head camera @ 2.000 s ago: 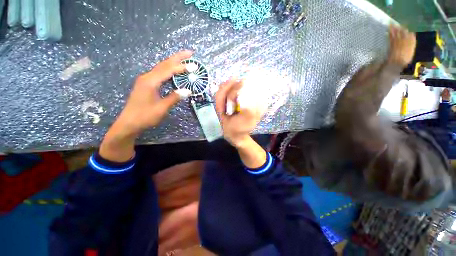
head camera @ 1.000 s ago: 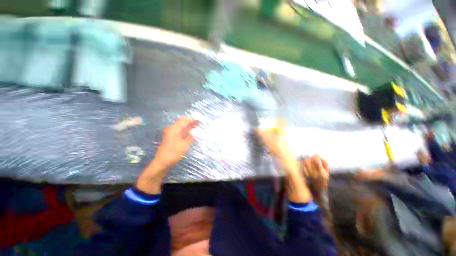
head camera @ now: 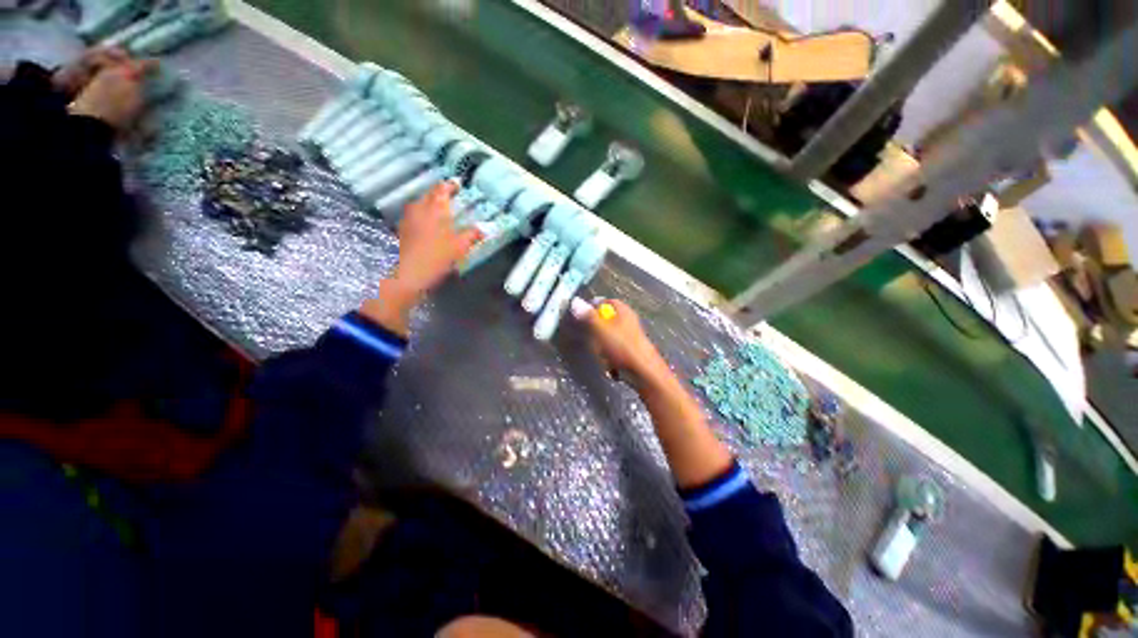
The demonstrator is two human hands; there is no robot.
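A row of pale teal fans (head camera: 387, 143) lies side by side along the bench's far edge, handles toward me. My left hand (head camera: 427, 247) reaches among them, thumb and fingers apart at a fan handle; I cannot tell if it grips it. A smaller group of fans (head camera: 555, 264) lies just to the right. My right hand (head camera: 615, 339) is closed around a yellow-handled tool (head camera: 607, 312), of which only a short yellow part shows. Its fingertips are beside the rightmost handle of this group.
Small teal parts (head camera: 758, 394) and dark parts (head camera: 825, 428) lie right. One fan (head camera: 901, 530) lies farther right. Another person's hand (head camera: 112, 94) is upper left, near teal parts (head camera: 200, 137) and a dark heap (head camera: 256, 196). Fans (head camera: 608, 176) lie on the green conveyor (head camera: 699, 237).
The view has swung left to the waiting fans. Both hands have moved to the row. The fan held two seconds ago is no longer between them.
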